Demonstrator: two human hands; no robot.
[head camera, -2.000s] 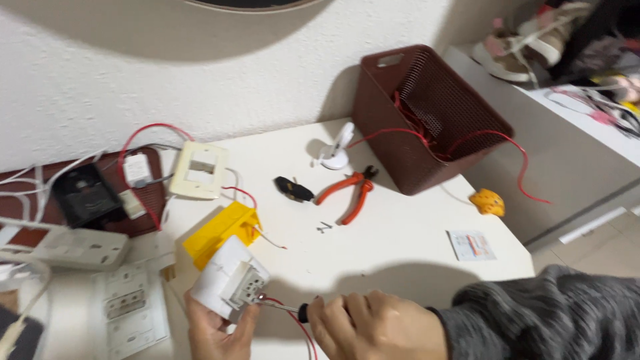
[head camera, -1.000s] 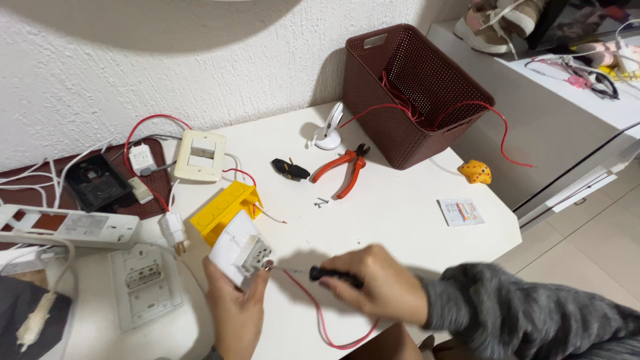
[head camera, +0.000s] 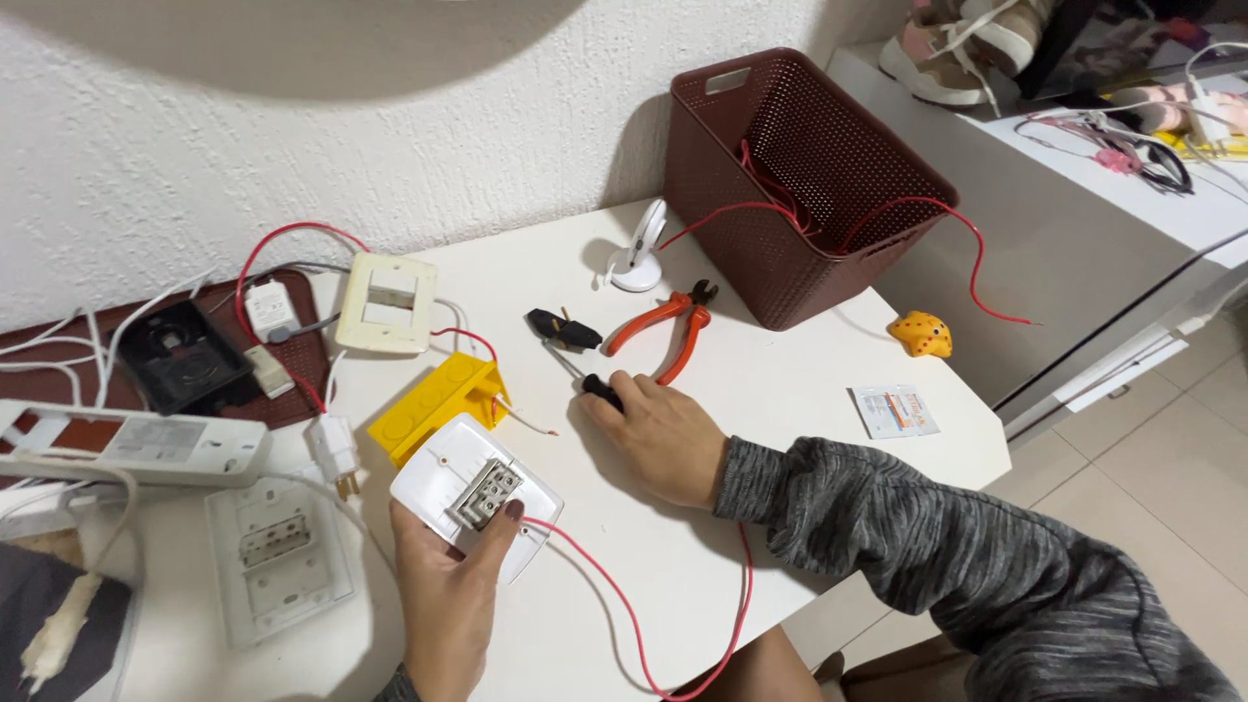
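My left hand (head camera: 453, 585) holds a white wall plate (head camera: 429, 468) with its back up, the thumb beside the metal terminals of its socket module (head camera: 490, 492). A red wire (head camera: 624, 604) runs from the module and loops over the table's front edge. My right hand (head camera: 653, 439) rests low over the table, its fingers on the black handle of a screwdriver (head camera: 597, 388), whose shaft points up and left. Close by lie red-handled cutting pliers (head camera: 673, 327) and a black tool or part (head camera: 564, 330). A yellow electrical box (head camera: 429, 405) stands behind the plate.
A brown perforated basket (head camera: 721, 214) holds red wire. At the left are a cream wall plate (head camera: 419, 341), another white plate (head camera: 278, 595), a power strip (head camera: 234, 450) and a black box (head camera: 180, 356). A white round device (head camera: 639, 273), small packet (head camera: 892, 411) and orange star-shaped toy (head camera: 921, 334) sit farther right.
My right hand has moved with the screwdriver away from the plate's terminals to beside the pliers. My left hand still holds the plate.
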